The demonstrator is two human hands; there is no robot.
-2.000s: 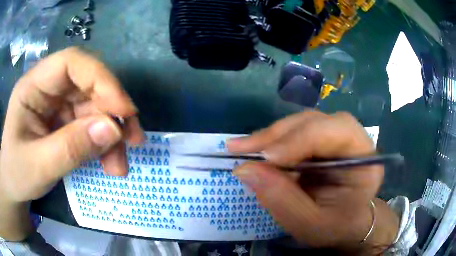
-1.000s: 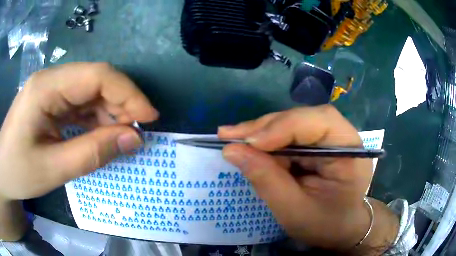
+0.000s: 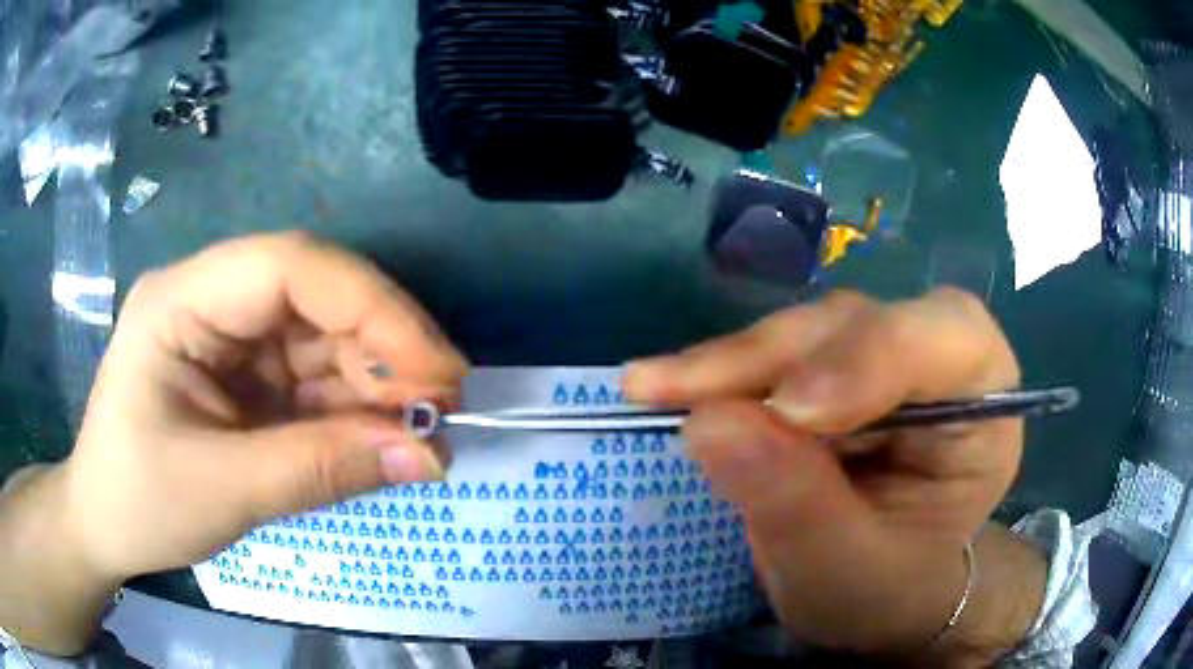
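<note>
My left hand [image 3: 262, 405] pinches a small silver component [image 3: 420, 418] with a dark centre between thumb and forefinger, above the upper left of the sticker sheet. My right hand [image 3: 850, 444] holds slim tweezers [image 3: 903, 416] level, pointing left. Their tips look closed and meet the component's right side; whether a sticker is between them cannot be told. The white release sheet [image 3: 504, 601] carries rows of tiny blue stickers, with bare patches. My hands hide its upper left and right parts.
Loose silver components [image 3: 191, 102] lie at the upper left. A ribbed black module stack [image 3: 523, 118] stands at top centre, beside another black stack [image 3: 726, 85] with orange flex cables [image 3: 857, 79]. A single dark module [image 3: 769, 233] lies below these. A white paper piece [image 3: 1049, 183] is at the right.
My left hand has moved right and down with the component, turning its ring-shaped face into view. The tweezer tips have closed since the oldest frame and moved left to the component.
</note>
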